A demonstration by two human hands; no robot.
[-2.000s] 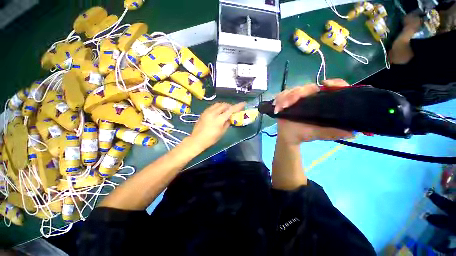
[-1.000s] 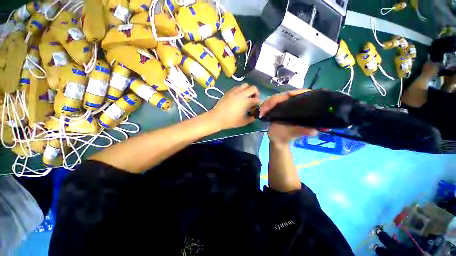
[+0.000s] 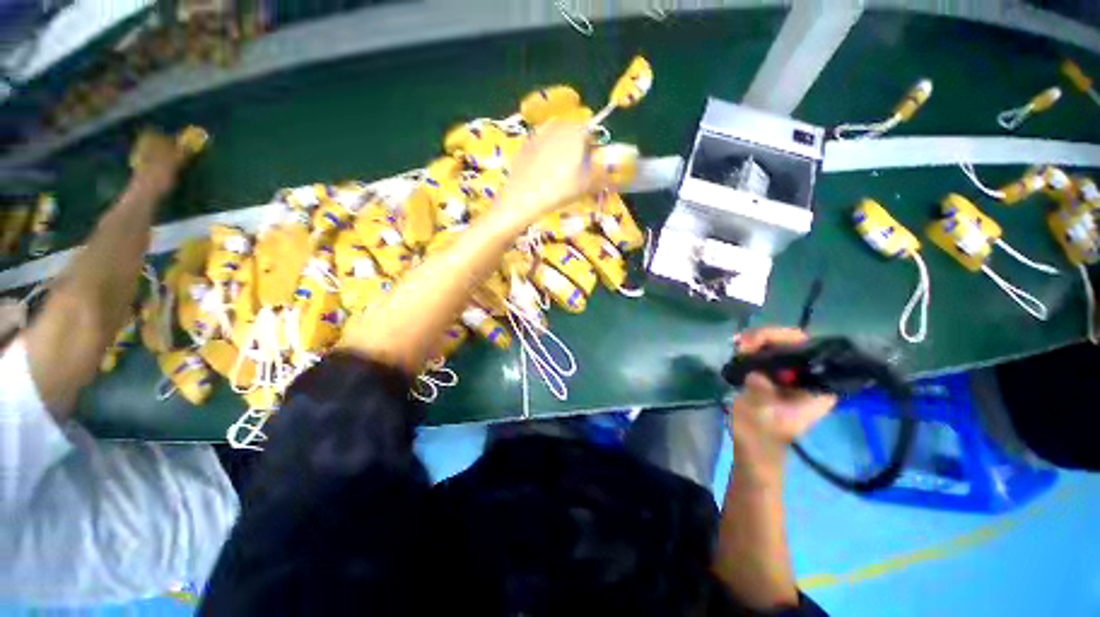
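Note:
My left hand is stretched over the far right part of the pile of yellow units. A blurred yellow unit with a pale label is at its fingertips and looks gripped. My right hand is closed around the black electric screwdriver, held above the bench's front edge. The driver's tip points left and touches nothing visible. The white-grey screw feeder stands between the pile and the spaced-out units on the right.
Yellow units with white cords lie to the right on the green bench. A thin dark stick lies beside the feeder. Another person's arm reaches over the bench at the left. A blue stool stands below at the right.
My left hand has left the screwdriver tip and moved up over the pile. The screwdriver has swung back to the right and lower, away from my left hand. The view has shifted and shows more bench.

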